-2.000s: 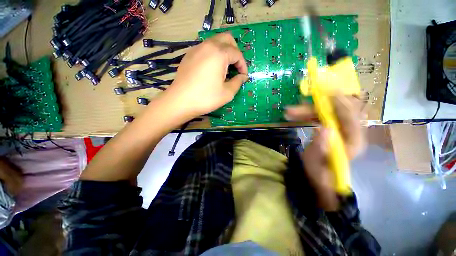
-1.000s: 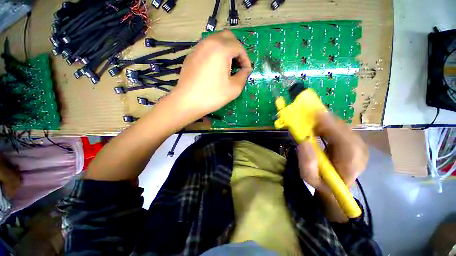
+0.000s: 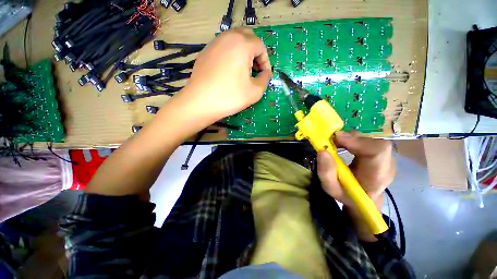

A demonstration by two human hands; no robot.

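Note:
The green PCB panel [image 3: 343, 54] lies on brown cardboard in front of me. My left hand [image 3: 231, 76] rests over its left edge, thumb and fingertips pinched together; what they pinch is hidden. Several black cable leads [image 3: 182, 47] run out from under this hand to the left, connectors outward. My right hand [image 3: 362, 169] holds the yellow soldering gun [image 3: 324, 125] like a thick pen. Its dark tip [image 3: 289, 83] and the paler feed tube converge on the panel just right of my left fingertips. Whether the tip touches a pad cannot be told.
A pile of loose black cables [image 3: 103, 41] with reddish wire ends lies at the upper left. A neighbour's green panel with dark cables [image 3: 46, 103] is at far left. More connectors [image 3: 226, 23] lie beyond the panel. A black fan [image 3: 482, 71] stands at right.
The soldering gun has swung from the panel's upper right down and left to beside my left fingertips. My left hand has stayed nearly in place.

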